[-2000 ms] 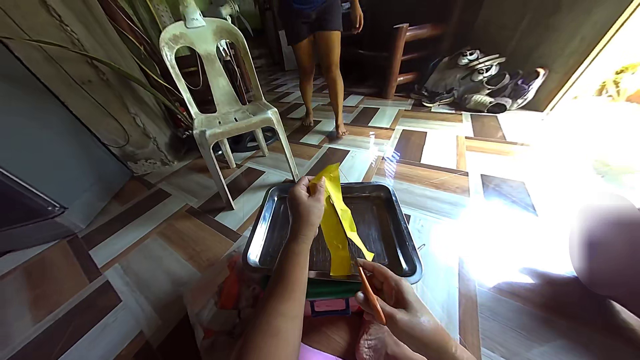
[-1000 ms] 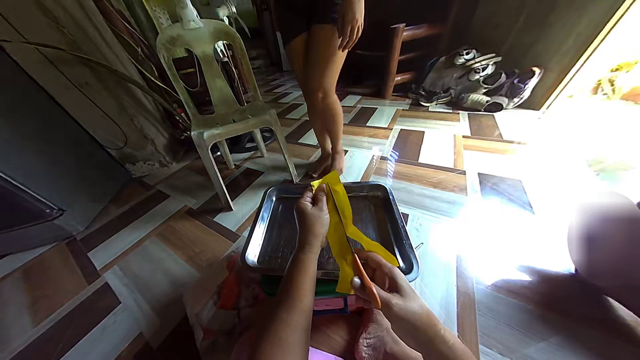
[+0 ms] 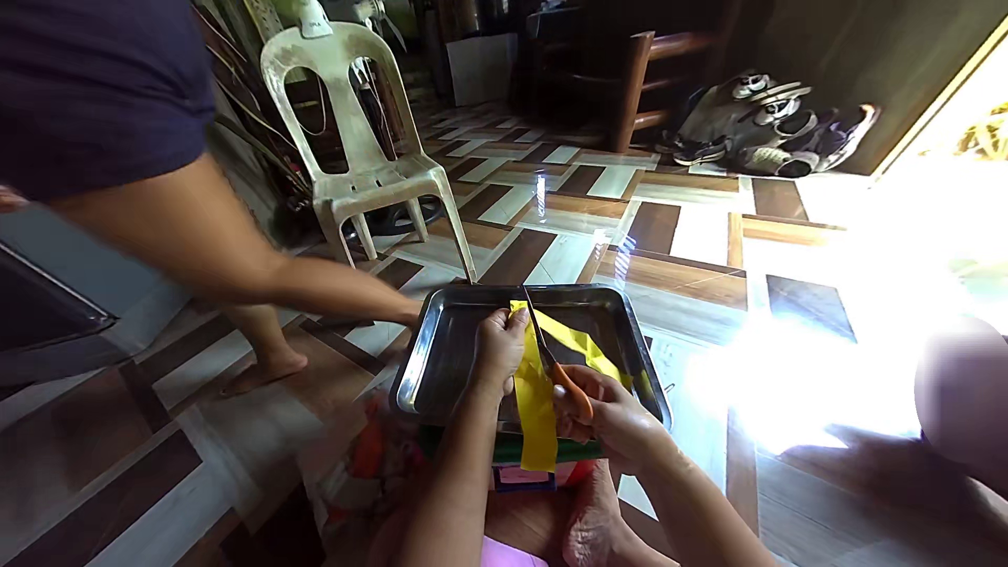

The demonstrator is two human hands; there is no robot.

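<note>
My left hand (image 3: 502, 346) pinches the top end of a yellow strip (image 3: 537, 425) of thin sheet material, which hangs down past the near rim of a metal tray (image 3: 411, 370). Orange-handled scissors (image 3: 573, 392) are in my right hand (image 3: 610, 413), their dark blades pointing up and away along the right edge of the strip. A second yellow piece (image 3: 583, 344) slants from near the blades down to the right over the tray. Whether the two pieces are still joined at the top, I cannot tell.
Another person's leg (image 3: 236, 244) passes close at the left, a foot near the tray. A plastic chair (image 3: 370, 177) stands beyond it on the tiled floor (image 3: 669, 276). Several shoes (image 3: 776, 130) are piled by the far wall. Something green lies under the tray. Bright light falls at right.
The other person has moved from beyond the tray to the left side, close by. The scissors now point farther up the yellow material, and a separate-looking length lies to their right.
</note>
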